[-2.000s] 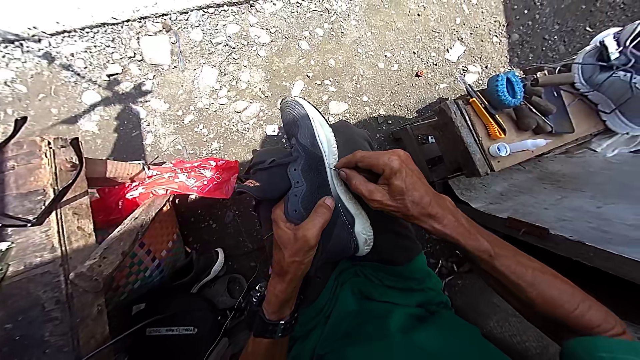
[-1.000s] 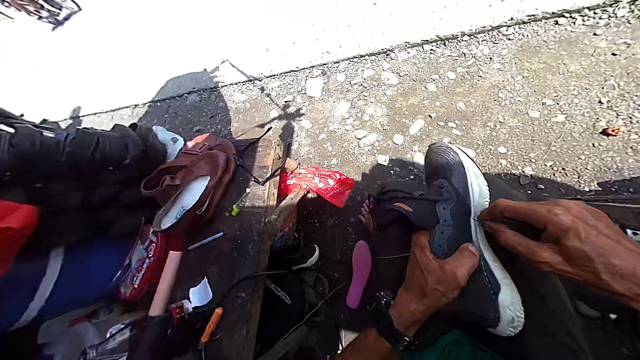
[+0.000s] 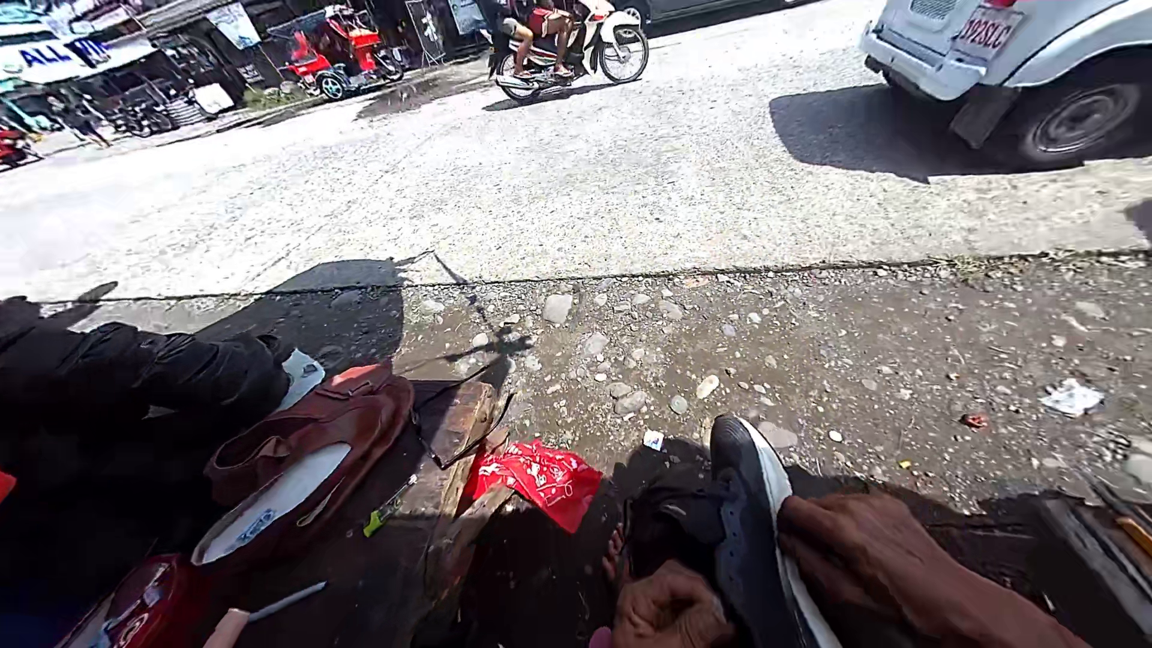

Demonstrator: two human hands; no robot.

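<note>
A dark grey sneaker [image 3: 756, 531] with a white sole stands toe-up at the lower right of the head view, its heel cut off by the bottom edge. My left hand [image 3: 670, 607] is at the shoe's left side near the bottom, fingers curled; the shoe's edge and the frame's edge hide part of its hold. Against the sole's right side, my right hand [image 3: 868, 558] has its fingers pinched at the seam between upper and sole. Whether a needle or thread is between those fingertips cannot be seen.
Brown leather shoes [image 3: 315, 459] lie on a wooden bench [image 3: 450, 450] at left, beside a red patterned cloth [image 3: 540, 477]. Beyond the gravel, a motorcycle [image 3: 576, 45] with riders and a white vehicle [image 3: 999, 54] are on the road. An orange-handled tool [image 3: 1136, 533] lies at far right.
The view has tilted up to the road, so the shoe and hands sit lower in frame. The left hand, earlier laid on the shoe's upper, now shows lower beside it with fingers curled.
</note>
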